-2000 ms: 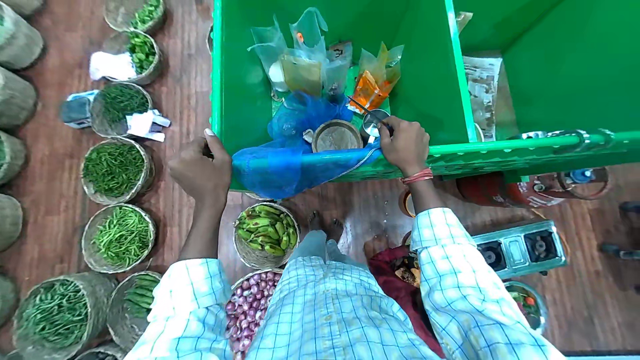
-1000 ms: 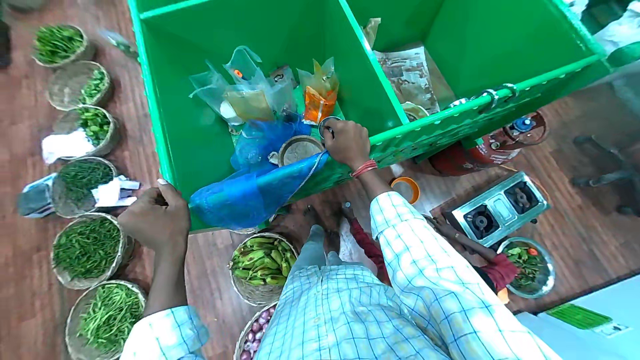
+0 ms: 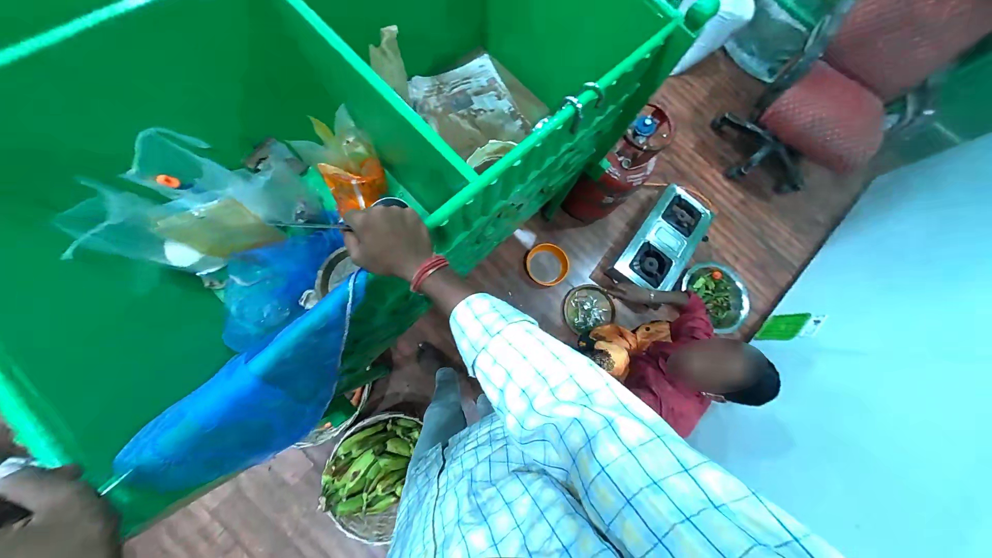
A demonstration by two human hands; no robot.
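At the lower left, my left hand is at the corner of a green partitioned bin; its fingers are partly cut off and blurred, so its hold is unclear. A blue mesh sheet drapes over the bin's front edge beside it. My right hand is closed around a thin metal utensil above that edge. Close by lie a round metal container, partly hidden, and an orange packet. Clear plastic bags and a blue bag lie further left inside the bin.
A basket of green pods stands by my legs. On the floor to the right are an orange ring-shaped item, a two-burner stove, a red gas cylinder and a bowl of greens. A person sits near the stove.
The view has swung far to the right, bringing the seated person and a red chair into sight. My right hand stays near the round container by the bin's edge.
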